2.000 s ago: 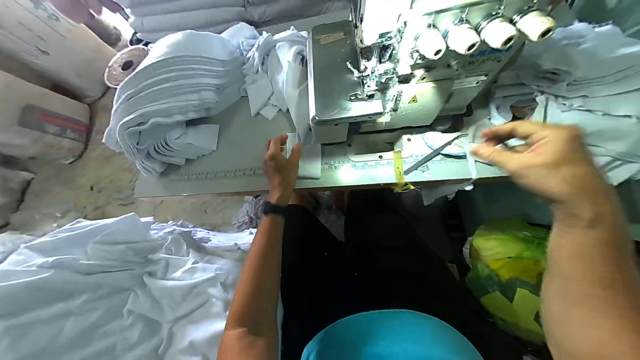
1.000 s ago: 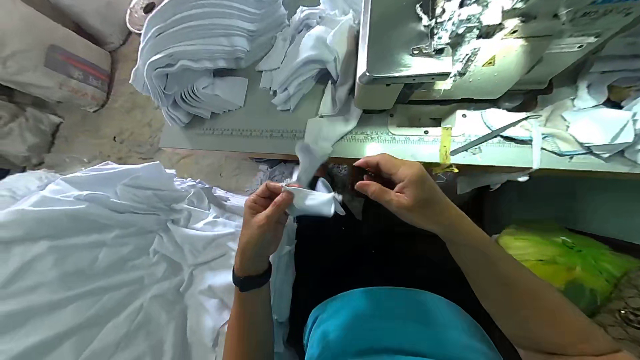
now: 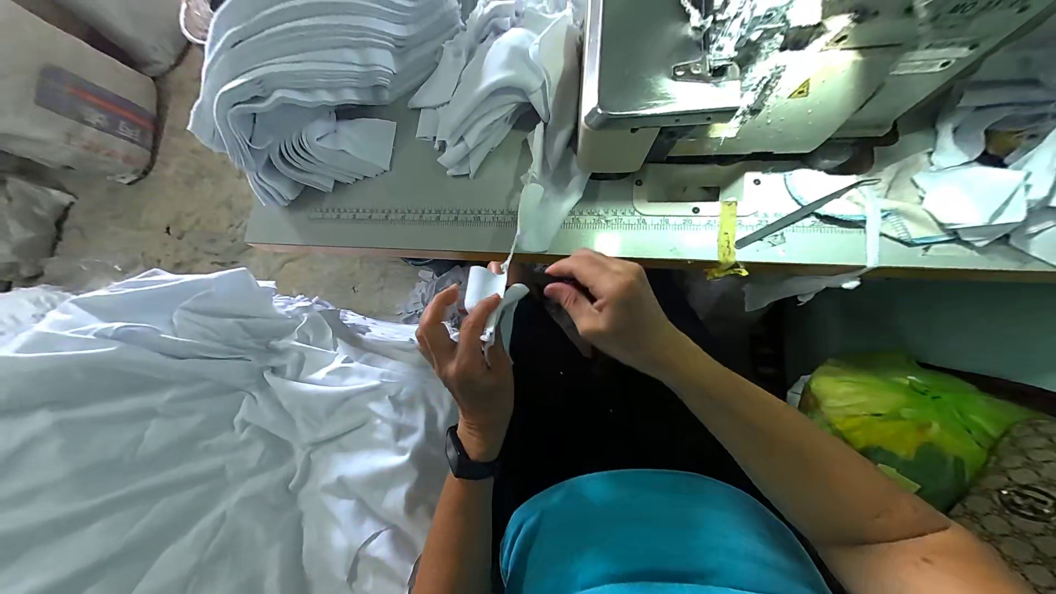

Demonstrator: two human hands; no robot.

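Note:
My left hand (image 3: pixel 474 346) holds a small folded white fabric piece (image 3: pixel 485 289) just below the table's front edge. A thin strand runs from that piece up to a white strip (image 3: pixel 544 206) hanging over the tabletop. Close by on the right, my right hand (image 3: pixel 606 301) has its thumb and forefinger near each other; something small and dark shows at the fingertips, too unclear to name. Above both hands stands an industrial sewing machine (image 3: pixel 660 91). To its left lie loose white fabric pieces (image 3: pixel 487 91) and a curved stack of white cut fabric (image 3: pixel 322 66).
Metal tweezers (image 3: pixel 804 213) and yellow tape (image 3: pixel 727 235) are on the table edge (image 3: pixel 396 239), which bears a ruler strip. White cloth (image 3: pixel 206 429) is heaped at the left. More scraps (image 3: pixel 982 190) lie at the right, above a green plastic bag (image 3: pixel 916 421). Sacks (image 3: pixel 74 91) stand on the floor.
Two seconds ago my left hand was on the tabletop and my right at the table's right side; both are now together below the edge. Since one second ago, my left fingers have spread around the fabric piece.

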